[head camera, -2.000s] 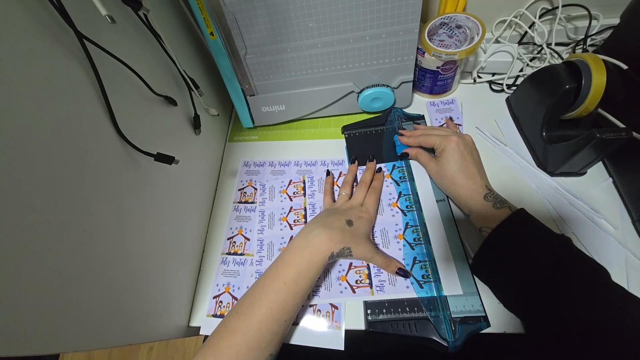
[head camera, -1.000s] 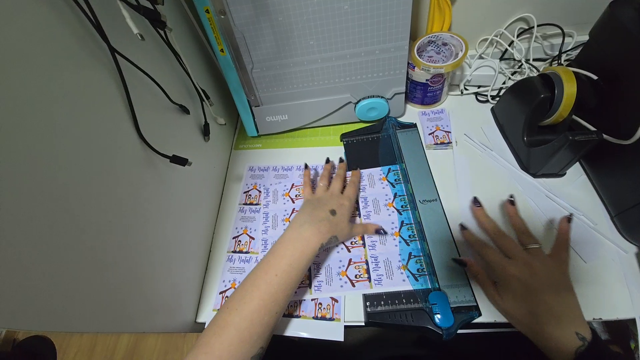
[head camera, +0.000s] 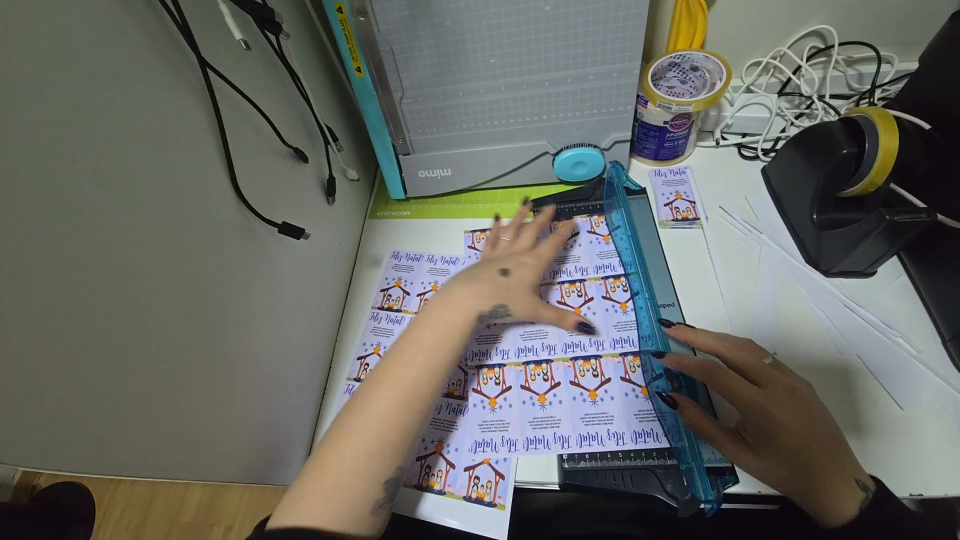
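My left hand (head camera: 517, 277) lies with spread fingers on a printed sheet of cards (head camera: 555, 405), which reaches under the clear blue rail (head camera: 645, 322) of a paper trimmer (head camera: 664, 262). The card pictures on this sheet stand upside down. My right hand (head camera: 750, 405) touches the right edge of the rail with its fingertips, fingers apart. A second printed sheet (head camera: 401, 300), its pictures upright, lies partly beneath the first at the left. A small stack of cut cards (head camera: 675, 196) is beyond the trimmer at the right.
A larger grey and teal trimmer (head camera: 510, 82) stands at the back over a green mat (head camera: 450, 206). Tape rolls (head camera: 667, 112), a black tape dispenser (head camera: 832, 202) and tangled white cables (head camera: 795, 97) are at the right, near paper strips (head camera: 825, 292). Black cables (head camera: 225, 142) hang at the left.
The sheet in the trimmer now shows its pictures upside down, with another sheet visible to its left. My right hand has moved from the table onto the rail, which is tilted differently.
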